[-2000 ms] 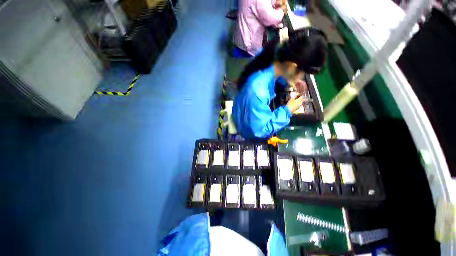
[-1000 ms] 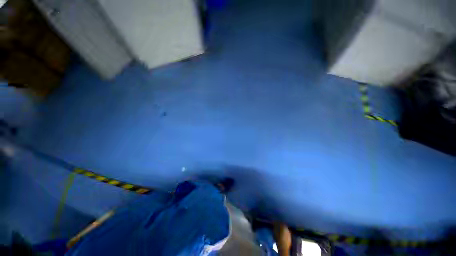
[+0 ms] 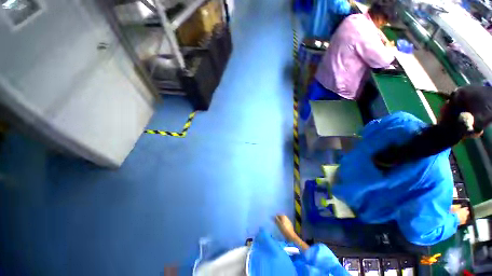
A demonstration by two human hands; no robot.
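Observation:
My right hand (image 3: 282, 221) is small and blurred, reaching out of a blue sleeve over the blue floor near the yellow-black tape. Nothing can be made out in it, and its finger shape is unclear. A small blurred skin-toned patch at the bottom edge, left of my clothing, looks like my left hand (image 3: 171, 270); it is mostly cut off. A black foam tray (image 3: 335, 251) lies at the bottom right, cut off by the frame edge. Several half-assembled phones (image 3: 371, 266) with silvery batteries sit in its pockets. Neither hand touches the tray.
A person in blue (image 3: 396, 178) sits at the bench on the right, beyond my tray. Another person in pink (image 3: 353, 54) sits farther on. Orange scissors handles (image 3: 430, 259) lie by the tray. A green-topped stool (image 3: 337, 118), grey cabinet (image 3: 70, 81) and shelf rack (image 3: 175, 38) stand around the floor.
The view swung away from the bench to the floor, then partly back. The phone trays now show only at the bottom right. My right hand now shows over the floor.

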